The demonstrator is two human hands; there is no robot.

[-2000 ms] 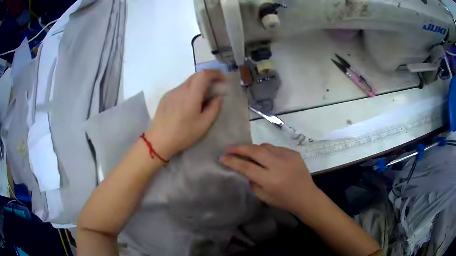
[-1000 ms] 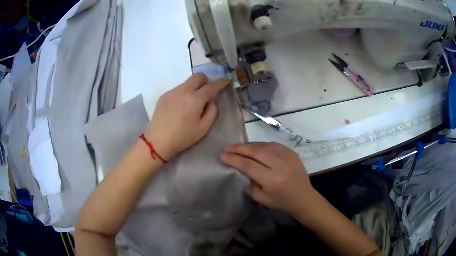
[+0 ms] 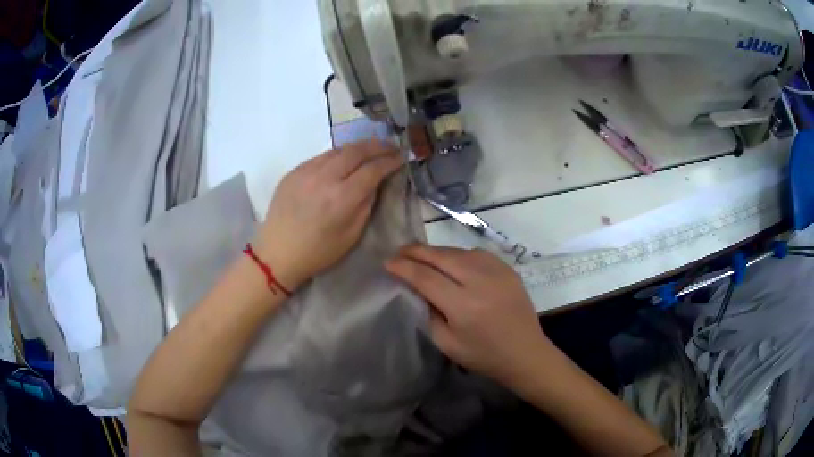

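A grey-beige garment panel (image 3: 357, 312) lies under both hands, its right edge running to the presser foot (image 3: 401, 134) of the cream sewing machine (image 3: 535, 40), and it drapes over the table's front edge. My left hand (image 3: 330, 205) lies on the cloth, fingertips just left of and in front of the foot. My right hand (image 3: 473, 303) holds the panel's right edge nearer to me, thumb and fingers on the cloth. A shiny seam guide (image 3: 464, 217) with a wavy wire end lies right of the cloth. The needle tip cannot be made out.
Grey cut pieces (image 3: 129, 170) and white sheets (image 3: 76, 286) are stacked left. Pink-handled snips (image 3: 614, 138) lie on the machine bed. A white strip (image 3: 660, 219) and measuring tape (image 3: 625, 259) lie along the front edge. A clamp rod (image 3: 714, 280) and hanging strips (image 3: 759, 330) are at the right.
The view has shifted slightly, so the machine and table sit further left. The cloth edge beside the foot is now more gathered and folded between my hands. Both hands keep about the same places on it.
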